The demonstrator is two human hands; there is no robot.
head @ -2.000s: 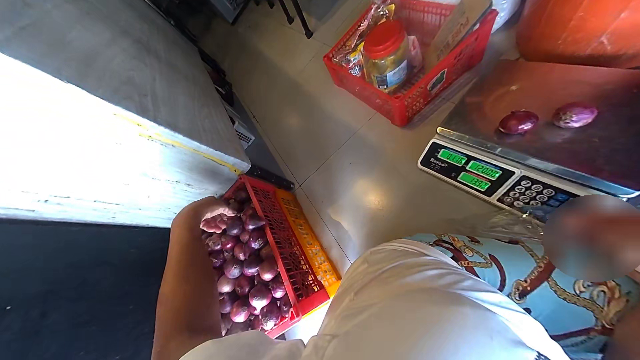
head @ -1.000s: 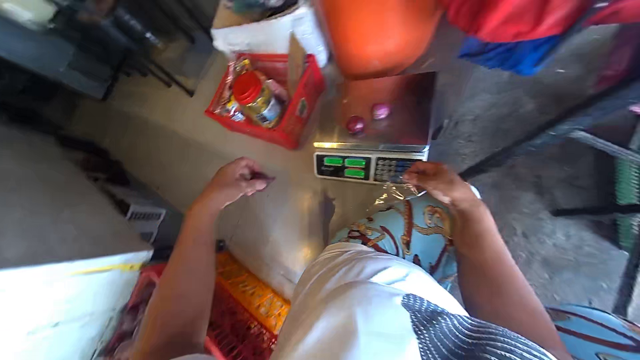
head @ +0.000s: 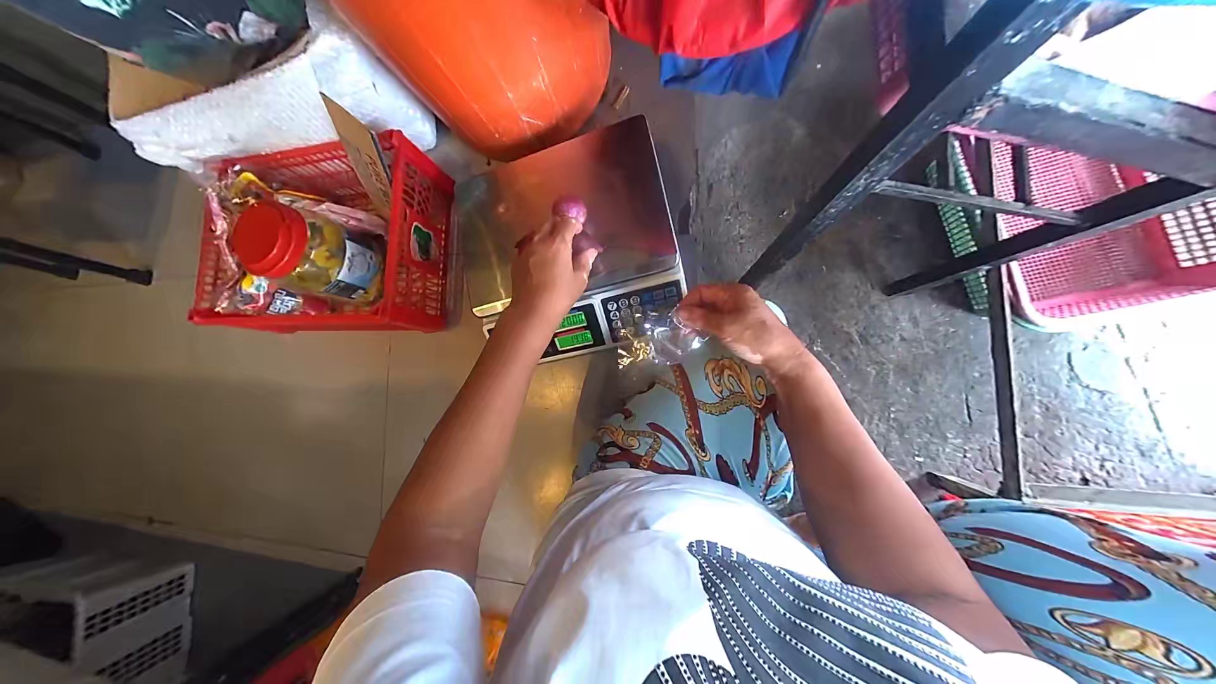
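Note:
My left hand (head: 553,264) reaches over the metal pan of a digital scale (head: 632,195), its fingers at the onions. One red onion (head: 569,209) shows just beyond the fingertips, and part of another red onion (head: 582,242) shows between thumb and fingers. Whether the hand grips either is hidden. A clear plastic bag (head: 670,337) hangs from the pinched fingers of my right hand (head: 727,321), in front of the scale's keypad. Green digits are lit on the scale's display (head: 573,329), partly covered by my left forearm.
Left of the scale stands a red plastic crate (head: 418,228) with a red-lidded jar (head: 309,252) and packets. An orange container (head: 494,66) is behind the scale. Dark table legs (head: 855,161) and a pink basket (head: 1092,237) are at the right. Grey crates (head: 133,608) lie lower left.
My left hand was in the crate of onions, then above the floor beside the scale; it is now over the pan. My right hand still holds the bag. The view has swung right.

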